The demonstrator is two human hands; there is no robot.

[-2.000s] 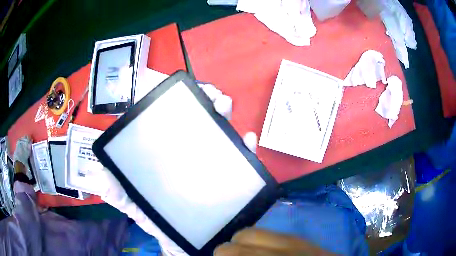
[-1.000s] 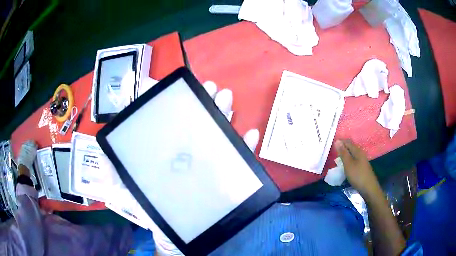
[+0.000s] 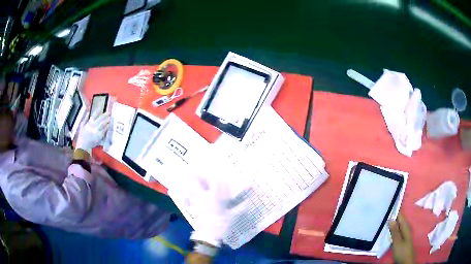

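A black-framed tablet with a pale screen (image 3: pixel 367 206) lies on a white shallow box (image 3: pixel 404 180) on the right mat. My bare right hand (image 3: pixel 401 241) is at its lower right edge, cut off by the picture's bottom; a white patch shows beside the fingers, and whether they grip anything is unclear. My gloved left hand (image 3: pixel 213 209) is blurred over a gridded record sheet (image 3: pixel 281 178), beside a white printed box (image 3: pixel 178 147); its fingers blend into the white, so a hold cannot be told. Another boxed tablet (image 3: pixel 235 95) lies above the sheet.
Tape roll (image 3: pixel 177 67), white tag (image 3: pixel 166 98) and pen (image 3: pixel 183 100) lie at the left. Crumpled cloths (image 3: pixel 397 105) and an open-lidded bottle (image 3: pixel 442 122) are at the right. A person in a pink smock (image 3: pixel 88 196) works at the left beside another tablet (image 3: pixel 140 142).
The view has swung left. The tablet held up before is now down on the box at the right. My left hand has left it and is over the papers. My right hand is beside the tablet.
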